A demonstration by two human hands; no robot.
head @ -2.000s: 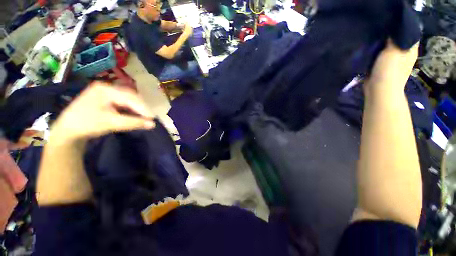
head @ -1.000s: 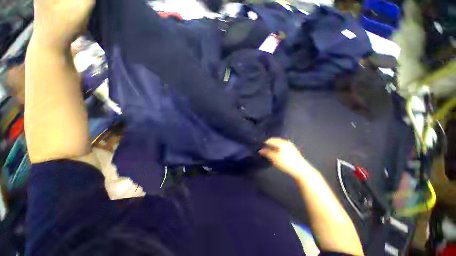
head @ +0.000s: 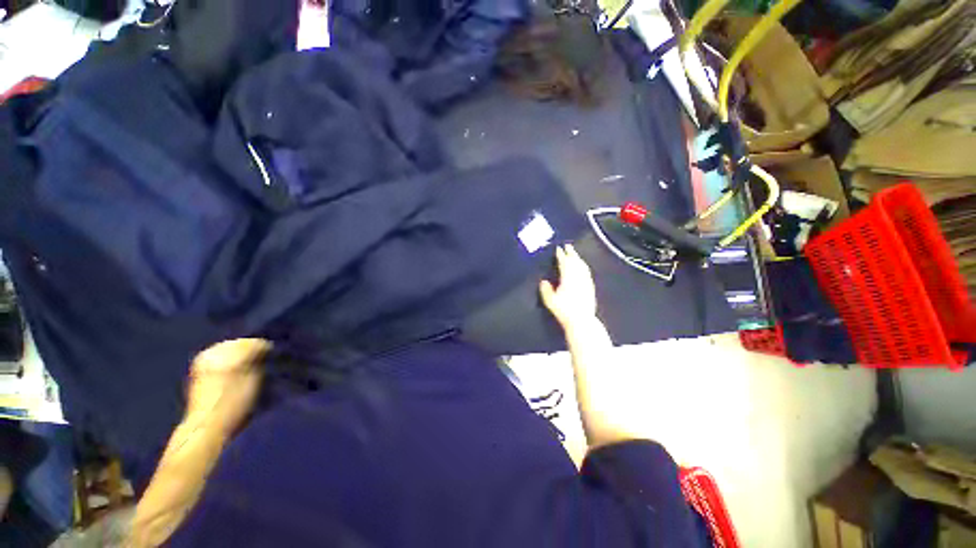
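Note:
A large dark navy garment piece (head: pixel 428 230) lies spread and wrinkled across the dark pressing table. A small white label (head: pixel 535 232) sits near its right end. My left hand (head: pixel 227 369) is at its near left edge, with the fingertips partly hidden in the dark cloth, closed on it. My right hand (head: pixel 570 289) is at its right end beside the label, thumb and fingers apart. The steam iron (head: pixel 647 241), with a pale-rimmed soleplate and red top part, lies on the table right of my right hand.
More navy cloth (head: pixel 321 123) is heaped at the back left, with a white and pink tag (head: pixel 313 24). A yellow hose (head: pixel 738 64) rises behind the iron. A red slatted basket (head: pixel 894 284) and brown cardboard (head: pixel 910 139) are at the right.
The view has turned right. The cloth that both hands held raised now lies on the table. My left hand has come down near my body; my right hand is by the label.

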